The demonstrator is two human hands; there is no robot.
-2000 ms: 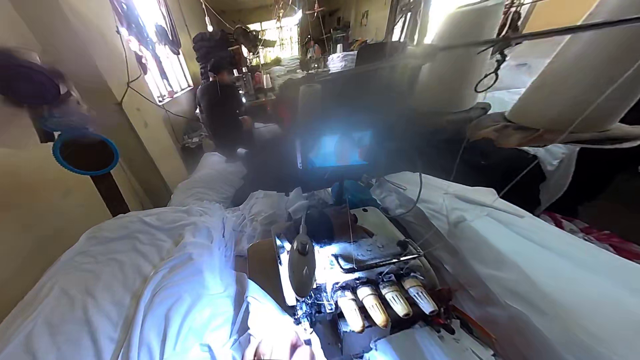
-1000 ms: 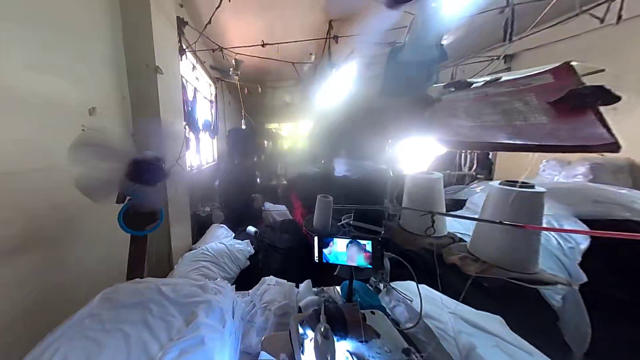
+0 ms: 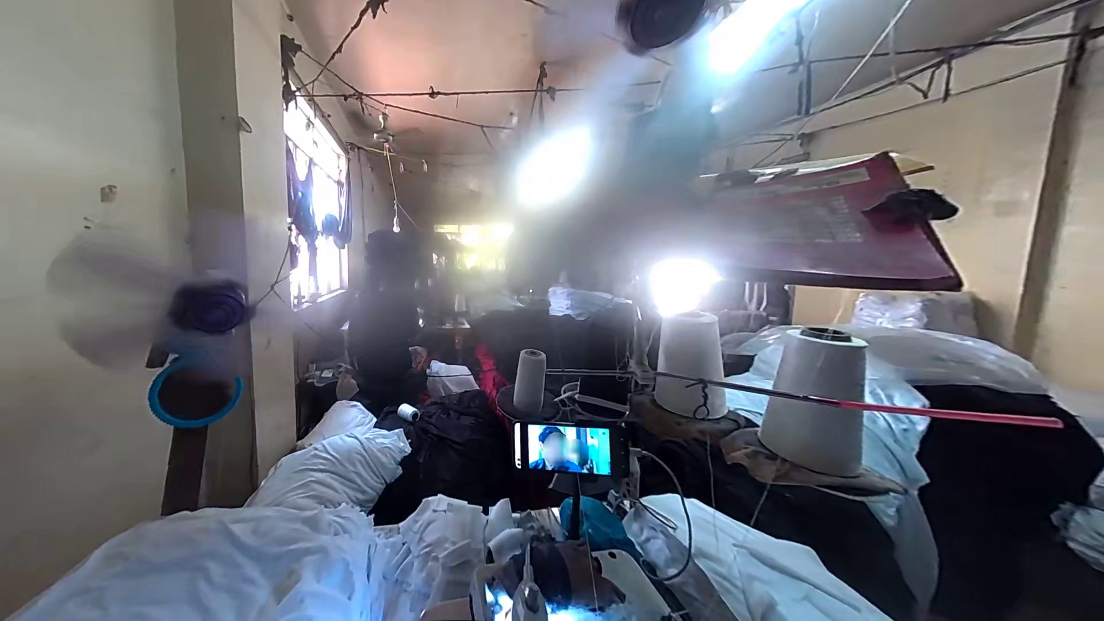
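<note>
Neither of my hands shows in the head view. At the bottom centre is the upper part of a sewing machine (image 3: 634, 580), lit by a bright lamp and cut off by the frame's lower edge. A phone (image 3: 571, 448) showing a picture stands on a holder just behind the machine. White fabric (image 3: 233, 561) is heaped to the machine's left, and more white fabric (image 3: 759, 561) lies to its right. Large white thread cones (image 3: 690, 366) stand behind on the right, with a smaller thread cone (image 3: 532, 381) above the phone.
A running fan (image 3: 207, 306) is mounted at the left wall above a blue ring (image 3: 195, 394). A dark rod with a red end (image 3: 940, 412) crosses in front of the cones. A red board (image 3: 828, 224) hangs at upper right. A person (image 3: 384, 319) is dimly visible farther back.
The view has tilted up strongly since two seconds ago. Fingers at the machine's lower edge in the oldest frame are out of view now.
</note>
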